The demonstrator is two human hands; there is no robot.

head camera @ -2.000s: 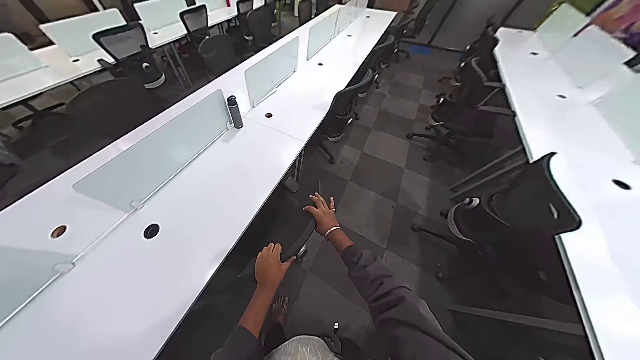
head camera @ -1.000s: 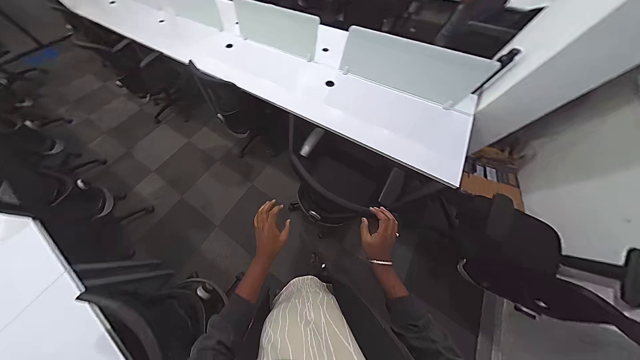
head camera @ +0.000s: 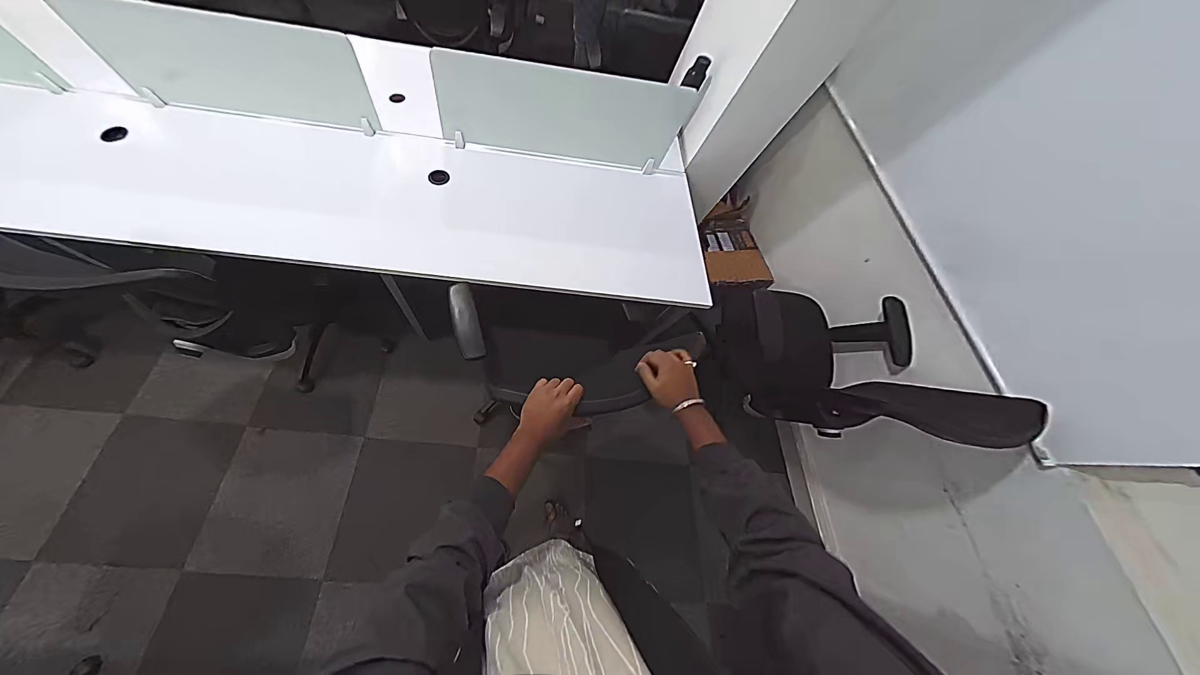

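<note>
Both my hands grip the top of a black office chair's backrest, which stands at the edge of a white desk. My left hand has its fingers over the backrest's rim near the middle. Farther right along the same rim, my right hand is curled over it, with a ring and a bracelet showing. The chair's grey armrest points toward the desk. Its seat lies partly under the desktop, and much of its base is hidden.
A second black office chair stands at the right, against the wall. Behind it is a cardboard box. More chairs sit under the desk at left. Frosted dividers and a dark bottle are on the desk.
The view has swung far round toward the desk's walled end. My hands, apart one second ago with the left one empty, have come closer together and closed on the chair's backrest.
</note>
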